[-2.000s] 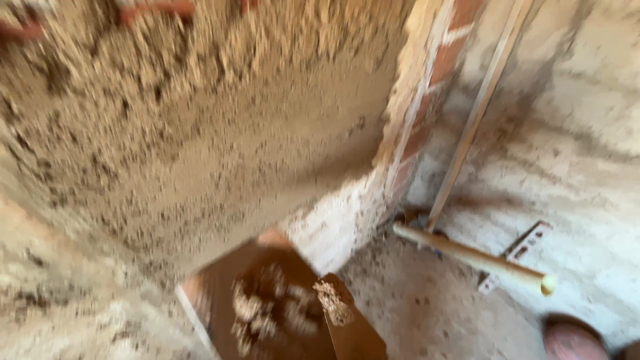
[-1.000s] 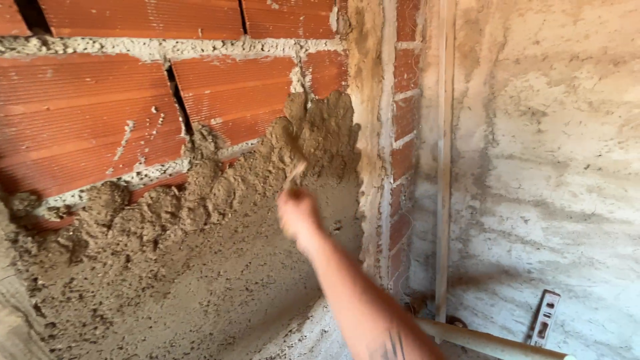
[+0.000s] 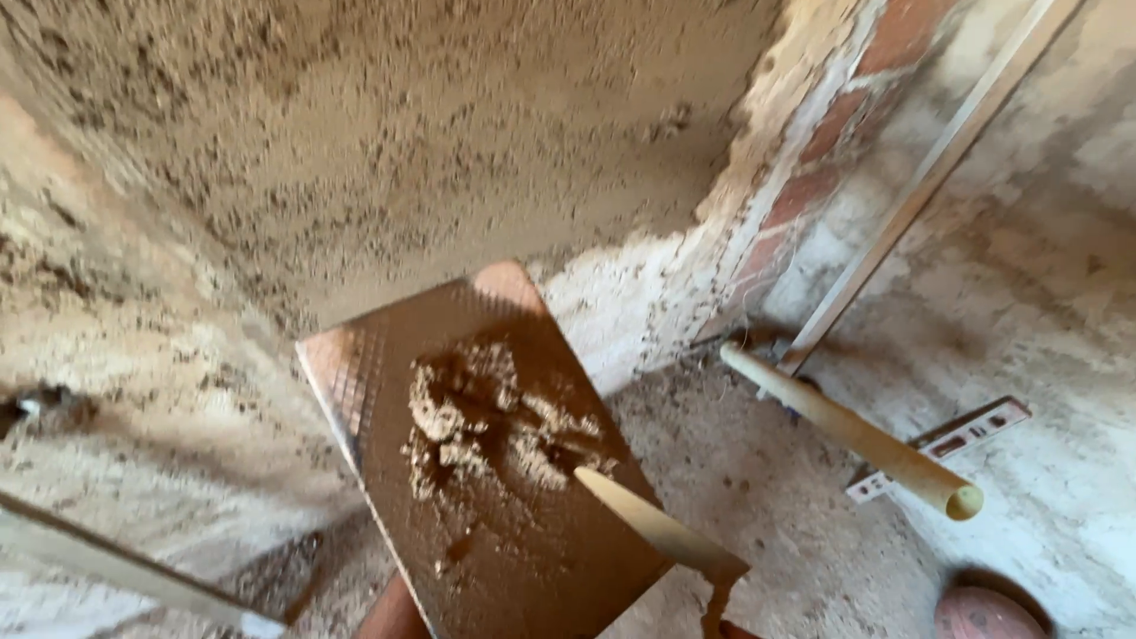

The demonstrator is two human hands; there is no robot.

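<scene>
A wet mortar board, or hawk (image 3: 550, 568), is tilted in front of the wall, with a lump of mortar (image 3: 532, 453) on it. Part of my left hand or forearm (image 3: 395, 612) shows under its lower left edge; the grip itself is hidden beneath the board. A trowel (image 3: 652, 524) touches the mortar with its tip. At the bottom edge, only a small part of my right hand (image 3: 737, 631) appears, at the trowel's handle end. Rough, damp mortar covers the wall (image 3: 461, 151) behind.
On the right, a long straight bar (image 3: 923, 186) leans in the corner. A pale tube (image 3: 852, 426) lies across a spirit level (image 3: 985, 426) near the floor. A rounded reddish object (image 3: 990, 612) is at lower right, and another long bar (image 3: 133, 564) at lower left.
One second ago my right hand was up at the mortar edge below the bare bricks; now it is low, by the board. The view has swung down.
</scene>
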